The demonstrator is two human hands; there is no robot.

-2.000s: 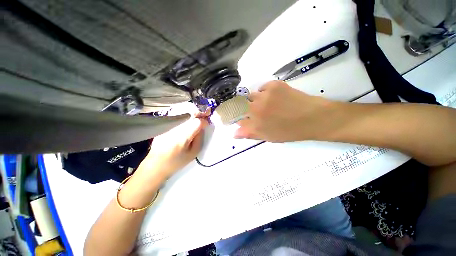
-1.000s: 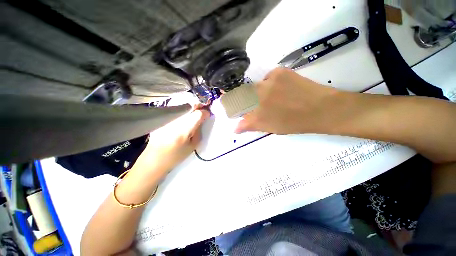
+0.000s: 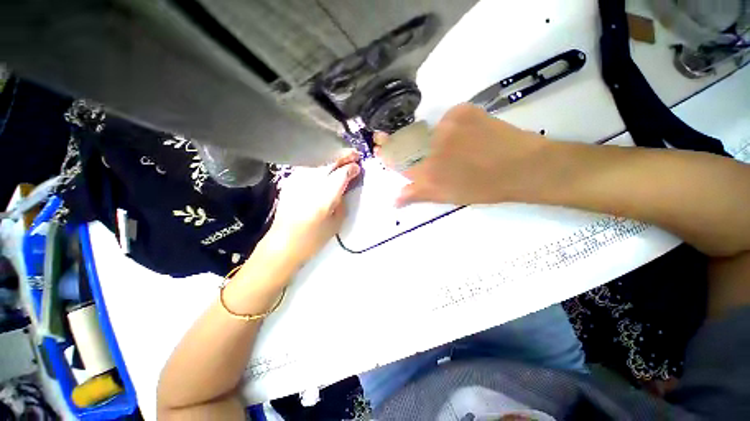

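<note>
The grey sewing machine head (image 3: 247,99) hangs over the white bed, with its lit needle and presser foot area (image 3: 362,141) beside a beige knob (image 3: 405,146). My left hand (image 3: 308,205) is at the near-left side of the foot, fingertips pinched on a small dark edge of cloth. The black garment (image 3: 164,210) with cream leaf embroidery lies left of this hand, partly under the machine. My right hand (image 3: 473,156) is right of the foot, fingers bent. The knob partly hides its fingertips, so its grip is unclear.
Black-handled snips (image 3: 539,76) lie beyond my right hand. A black strip (image 3: 629,90) lies farther right, near another machine's metal foot (image 3: 695,62). A blue basket (image 3: 115,403) with cones is at left. Embroidered black cloth (image 3: 617,321) hangs below the table edge.
The view has shifted, and more of the embroidered garment shows at left beside the machine head. Both hands stay by the needle, with the right fingertips closer to it.
</note>
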